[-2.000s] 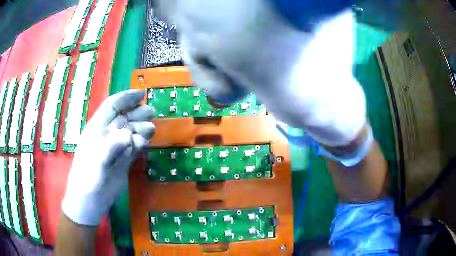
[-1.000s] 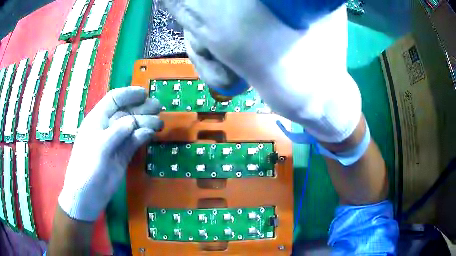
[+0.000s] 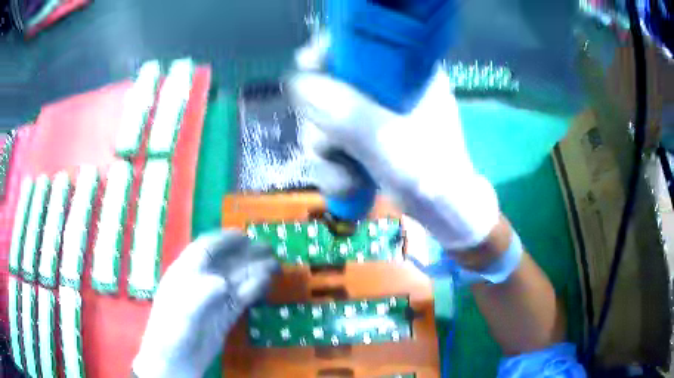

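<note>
An orange fixture (image 3: 295, 286) lies in front of me with green circuit boards in its pockets. My right hand (image 3: 414, 162), in a white glove, grips a blue electric screwdriver (image 3: 392, 52), its nose down over the far circuit board (image 3: 295, 242). The bit tip cannot be made out. My left hand (image 3: 210, 295), gloved in white, rests at the fixture's left edge with fingers bent. Its fingertips are blurred, so I cannot tell if they hold anything. A second circuit board (image 3: 329, 322) lies nearer, and a third is mostly cut off at the bottom edge.
Beyond the fixture is a dark tray of small screws (image 3: 270, 140). White strips with green edges (image 3: 151, 221) lie in rows on a red sheet at left. A cardboard carton (image 3: 610, 221) and a black cable stand at right. Pinned green boards (image 3: 484, 77) lie farther back.
The view has tilted up, so the fixture sits lower and more of the screwdriver's blue body shows. The screwdriver's nose stays over the far board. My left hand remains at the fixture's left edge.
</note>
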